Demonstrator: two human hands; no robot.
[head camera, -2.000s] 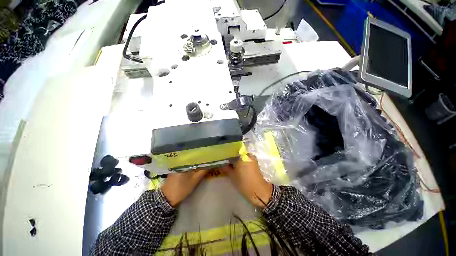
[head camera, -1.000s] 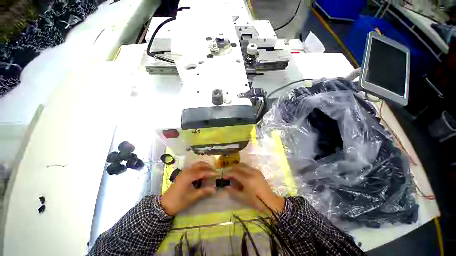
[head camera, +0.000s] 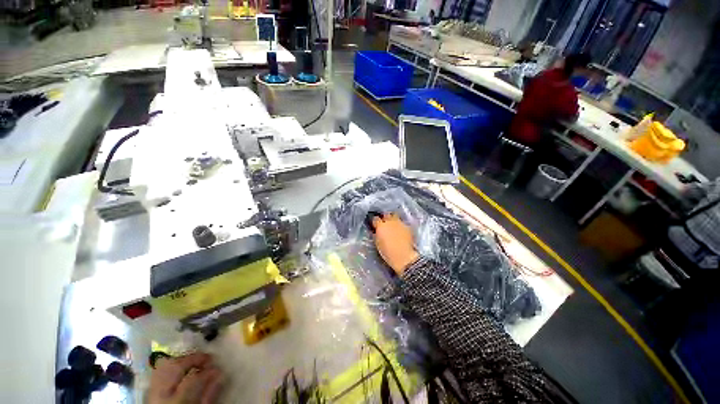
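My right hand (head camera: 395, 241) reaches into the open mouth of the clear plastic bag (head camera: 489, 264), which is full of black pieces. Its fingertips touch a black band piece (head camera: 373, 220); whether they grip it is unclear. My left hand (head camera: 186, 382) is blurred and partly cut off by the lower edge, left of the machine's front end. A black ring (head camera: 159, 358) shows at its fingertips; its grip is unclear. The sewing machine head (head camera: 209, 288) has an orange-yellow plate (head camera: 267, 319) under it. A pile of black loops (head camera: 88, 369) lies on the metal plate at left.
The control panel (head camera: 429, 150) stands behind the bag. Thread cones (head camera: 273, 69) stand behind the machine. A person in red (head camera: 545, 102) sits at a long table at right rear, and another person is partly visible at the right edge. Blue bins (head camera: 446, 117) stand on the floor.
The view has swung right and up. My right hand has left the needle area and moved into the bag. My left hand has moved left, towards the ring. The hands are apart.
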